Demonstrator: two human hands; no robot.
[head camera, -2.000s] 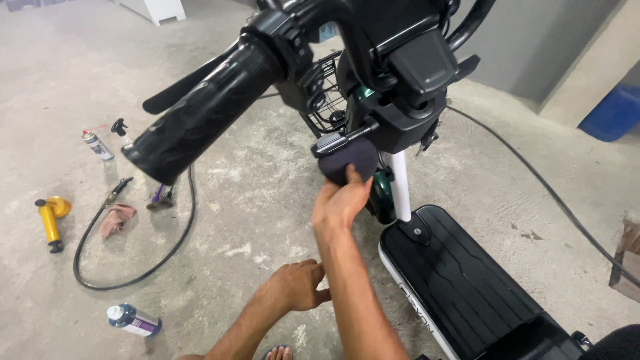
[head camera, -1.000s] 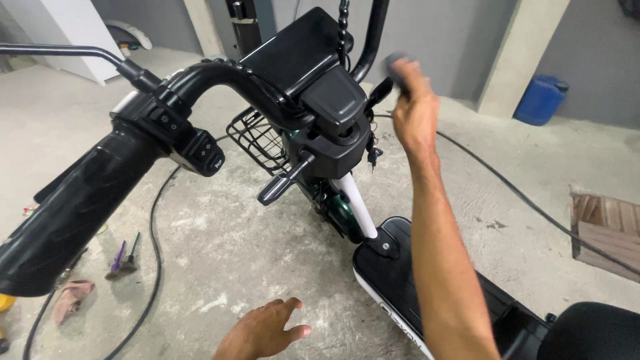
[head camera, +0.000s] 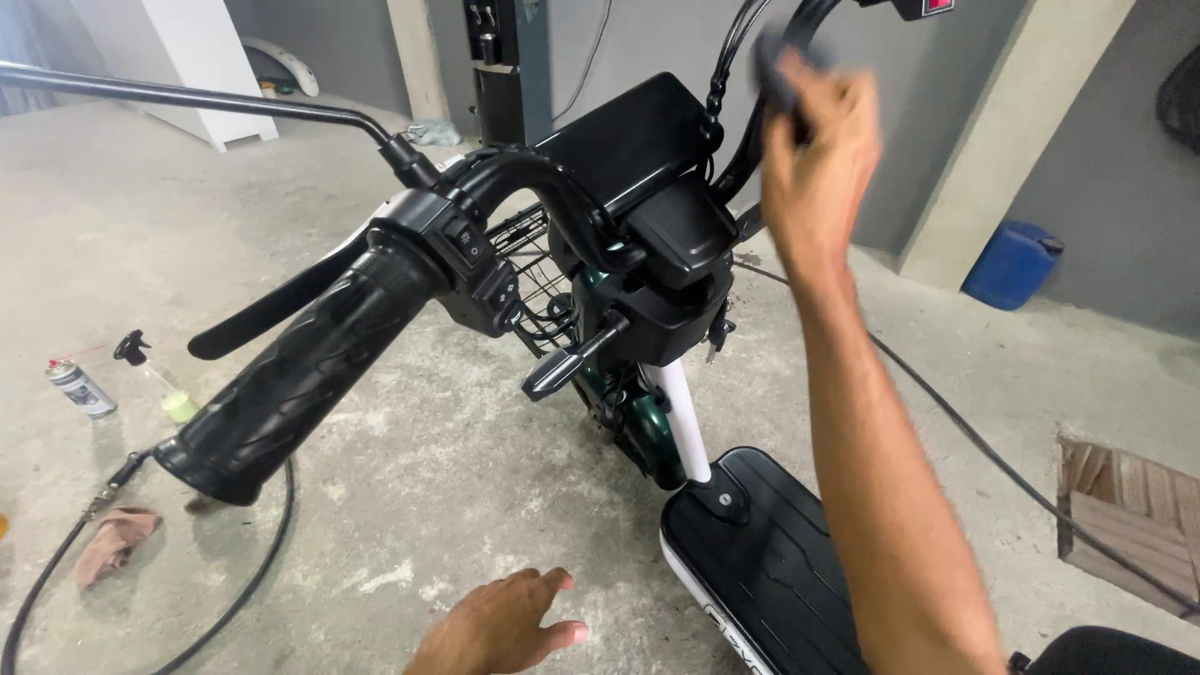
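Note:
My right hand (head camera: 823, 141), raised at the upper right, grips a dark sponge-like pad (head camera: 783, 66). The pad is blurred and lies against or just over the right side of the black handlebar (head camera: 745, 159); contact cannot be told. Low in the view, my left hand (head camera: 511, 619) holds nothing, its fingers apart above the concrete floor. Between and beyond the hands stands an electric scooter with a black footboard (head camera: 769, 553), a white stem (head camera: 682, 422), a ribbed left grip (head camera: 309, 366), a brake lever (head camera: 272, 305) and a turn signal (head camera: 562, 367).
On the floor at left are a spray can (head camera: 82, 389), a spray bottle (head camera: 173, 401), a pinkish cloth (head camera: 117, 544) and a black hose (head camera: 281, 534). A blue plastic drum (head camera: 1012, 265) stands by the wall at right. A cable (head camera: 956, 412) runs past a wooden floor cover (head camera: 1134, 525).
My right hand has moved with the pad from the turn signal on the near side up to the right side of the handlebar. My left hand stays low and empty. The view has tilted up.

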